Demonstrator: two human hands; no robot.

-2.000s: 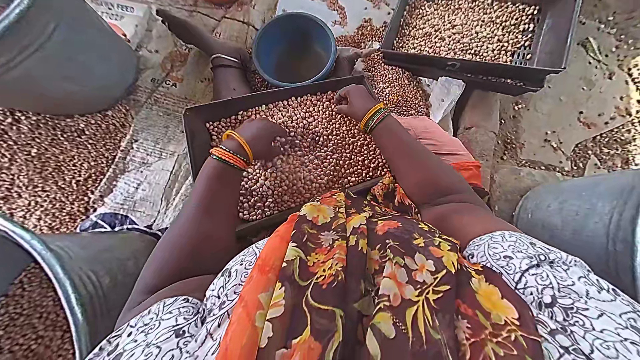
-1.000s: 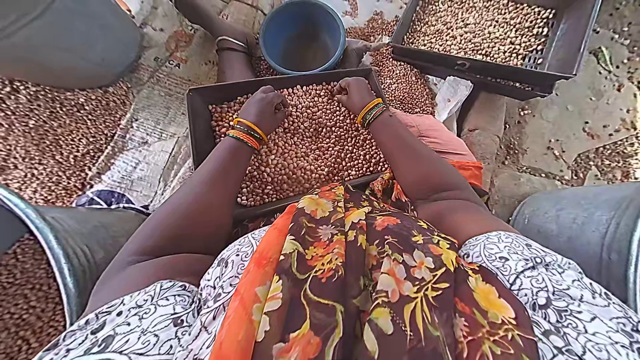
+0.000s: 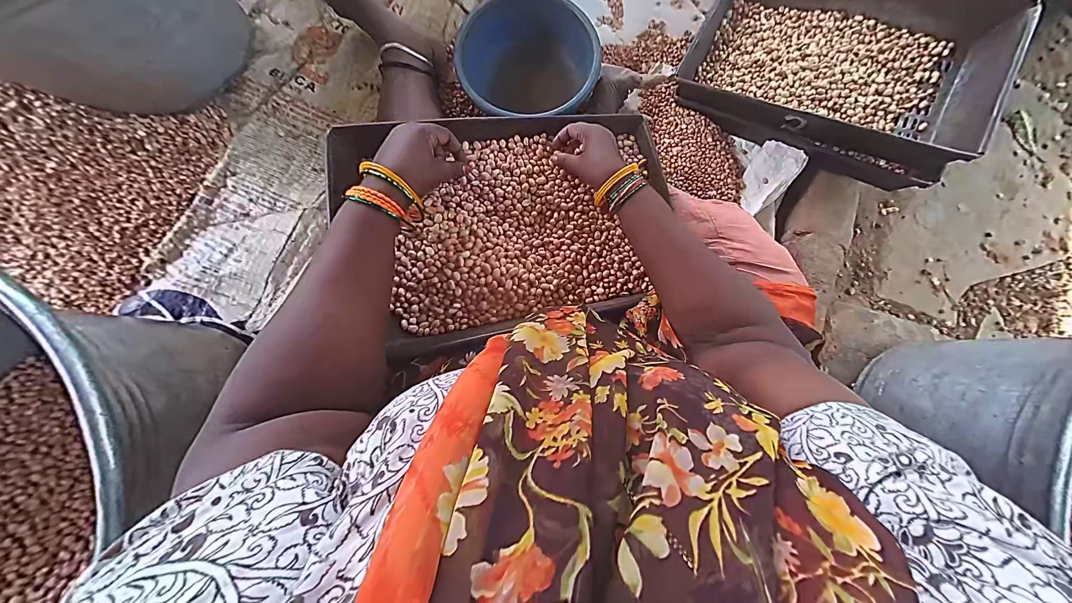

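A dark rectangular tray (image 3: 356,149) lies across my lap, filled with small reddish-brown nuts or seeds (image 3: 519,239). My left hand (image 3: 421,157) is over the tray's far left part, fingers curled with the tips close together at the nuts. Over the far right part is my right hand (image 3: 588,154), its thumb and forefinger bent towards each other. Whether either hand pinches a nut cannot be made out. Beyond the tray's far edge stands a blue plastic tub (image 3: 529,59), and no nuts can be made out in it.
A second dark tray (image 3: 988,84) of paler nuts stands at the upper right. Metal buckets are at the upper left (image 3: 126,50), lower left (image 3: 159,394) and right (image 3: 971,410). Nuts (image 3: 100,193) are heaped at left on the ground, beside printed sacking (image 3: 251,209). My foot is near the tub.
My left hand has moved from nearer the tray's middle to its far left part. My right hand stays near the far right, its fingers slightly changed.
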